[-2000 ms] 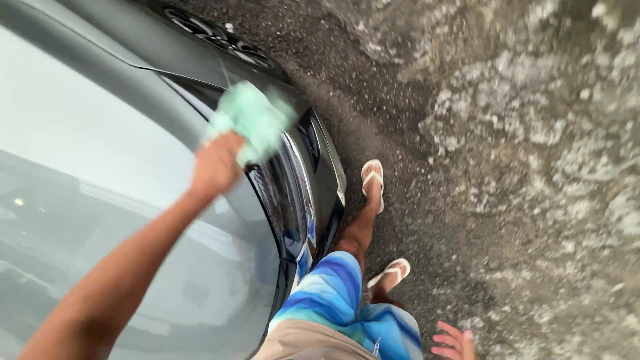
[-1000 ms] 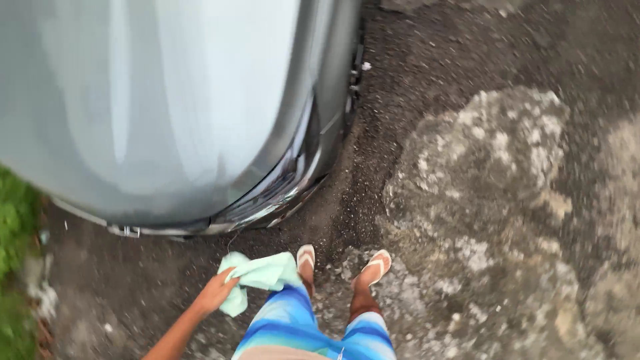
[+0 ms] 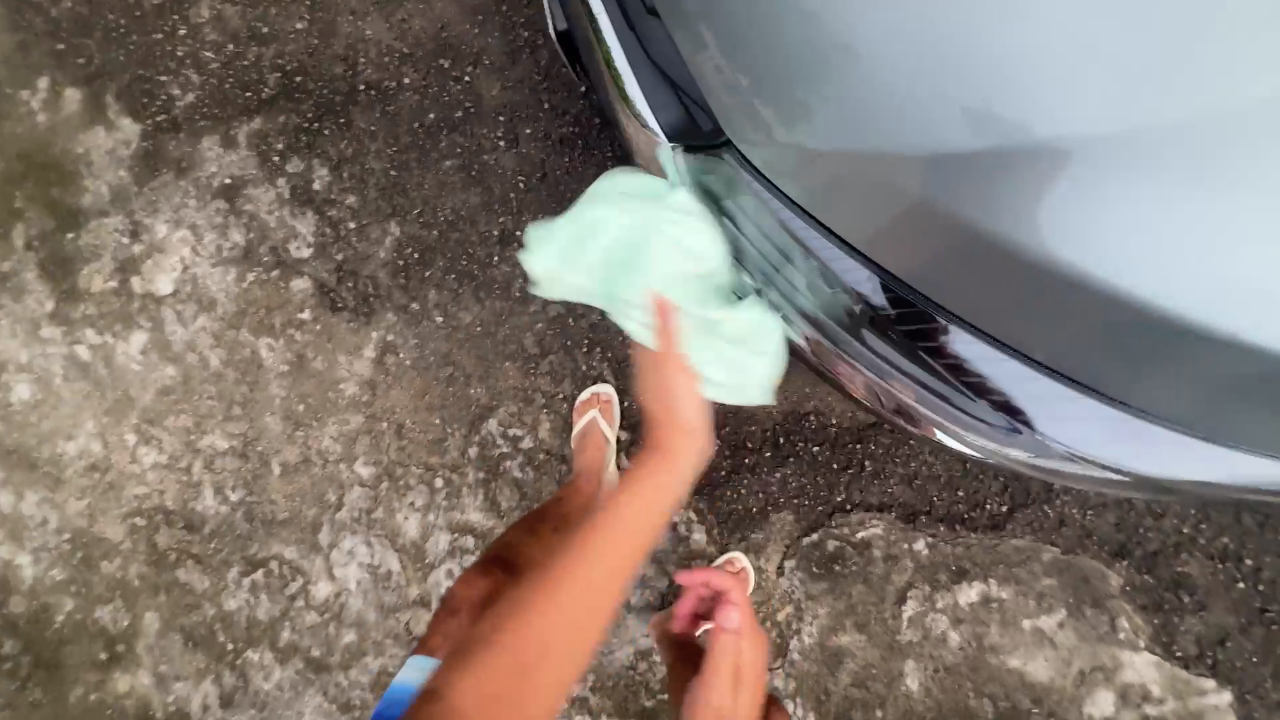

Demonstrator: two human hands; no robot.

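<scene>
My left hand (image 3: pixel 675 400) reaches up through the middle of the view, closed on a pale green cloth (image 3: pixel 650 250). The cloth is bunched and blurred, and its right side lies against the headlight (image 3: pixel 770 230) at the corner of a grey car. Part of that hand's grip is hidden by blur and by the cloth. Low in the view, my right hand (image 3: pixel 725 640) is held above one sandalled foot, its fingers loosely curled and apart, with nothing seen in it.
The car's glossy hood (image 3: pixel 1050 200) fills the upper right, edged by its curved bumper (image 3: pixel 960 430). Rough, patchy pavement (image 3: pixel 250 350) spreads to the left and below. My feet, in white flip-flops (image 3: pixel 597 400), stand close to the bumper.
The view has turned strongly, so the car now shows at the right. The cloth, hanging beside my leg one second ago, is now up against the headlight. My right hand has come into view.
</scene>
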